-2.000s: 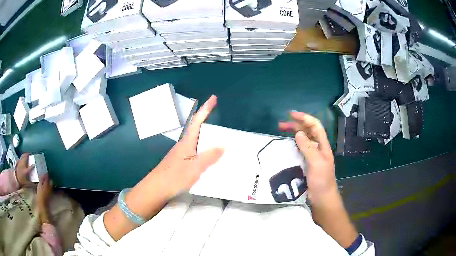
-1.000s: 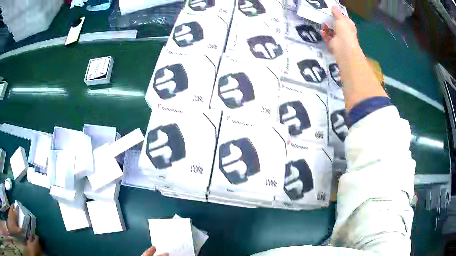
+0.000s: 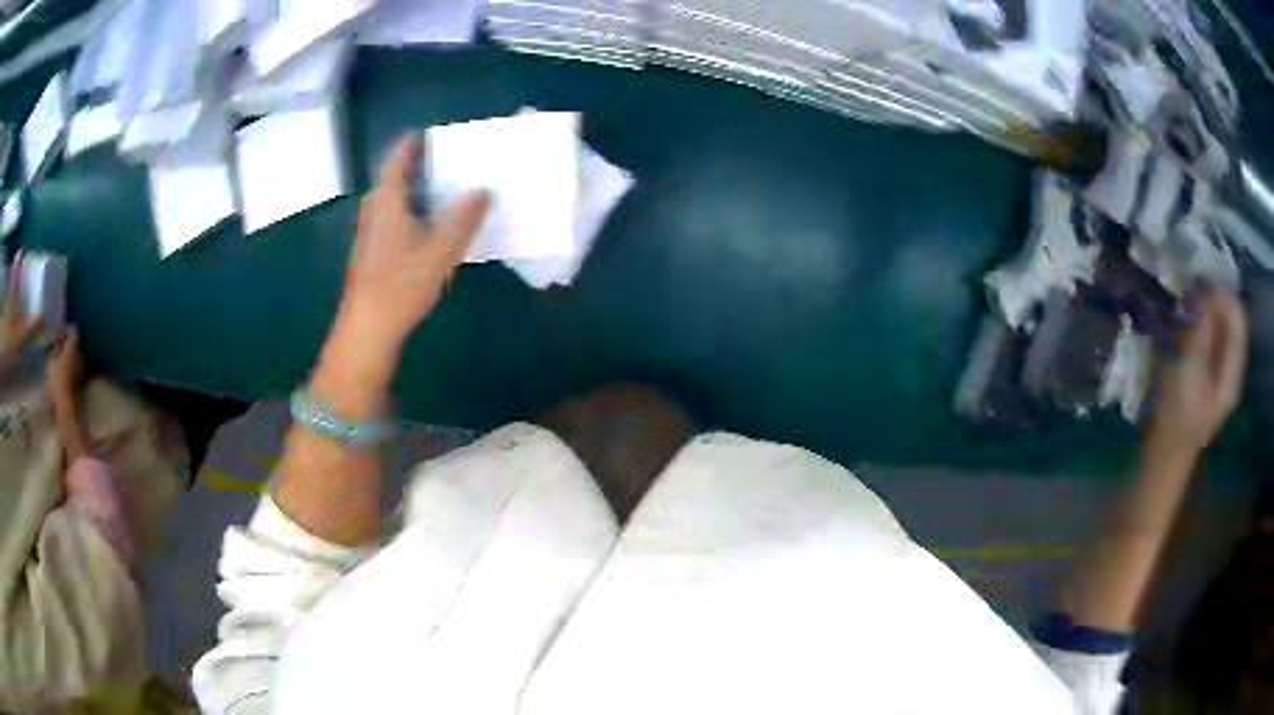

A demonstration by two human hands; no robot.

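A plain white inner box lies on the green bench, over white pieces that stick out to its right and below. My left hand is at the box's left edge, fingers and thumb spread, the thumb overlapping its lower left part; whether it grips the box is unclear. My right hand is blurred at the right edge of a heap of printed sleeves; I cannot tell if it holds one.
White inner boxes are piled at the upper left. Large stacks of boxes stand along the back, cut off by the top edge. Another person's hands hold a small white box at the far left. The bench's front edge runs before my lap.
My right hand has moved from above the finished stacks down to the sleeve heap at the right. My left hand has come further into view beside the white box. The view has tilted down.
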